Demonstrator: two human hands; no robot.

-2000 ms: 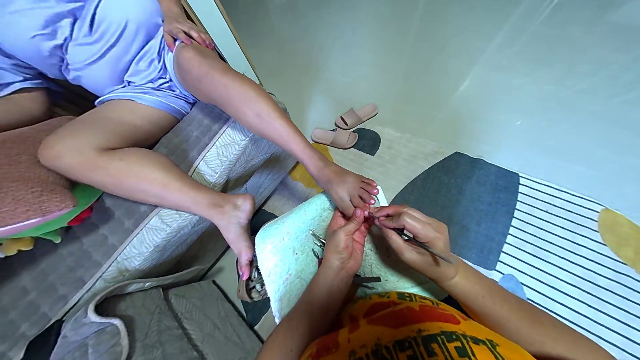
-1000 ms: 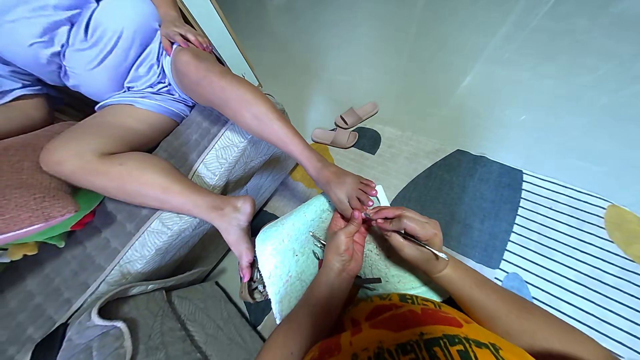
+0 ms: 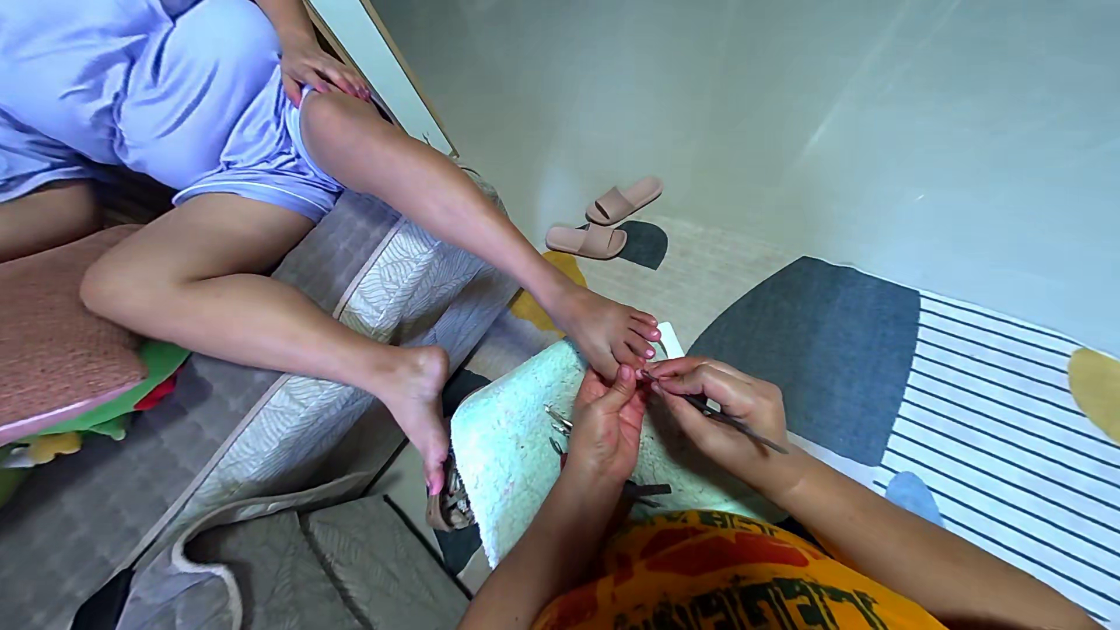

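Another person's bare foot (image 3: 608, 332), with pink toenails, reaches over a pale green towel (image 3: 507, 437). My left hand (image 3: 610, 420) pinches one of its toes between thumb and fingers. My right hand (image 3: 722, 402) grips a thin metal nail tool (image 3: 739, 424), whose tip is at that toe; the exact contact point is too small to make out. Partly hidden behind my left wrist, metal nippers (image 3: 557, 418) lie on the towel. A dark strip-like object (image 3: 649, 490) rests near my shirt.
The other person sits on a grey mattress (image 3: 289, 420), the second foot (image 3: 416, 402) beside the towel. A pink cushion (image 3: 61, 324) is at the left. Two beige slippers (image 3: 588, 241) lie on the floor by a patterned rug (image 3: 814, 367). A folded grey fabric item (image 3: 332, 560) is at lower left.
The angle of the tool in my right hand has shifted slightly. My left hand has stayed at the toe.
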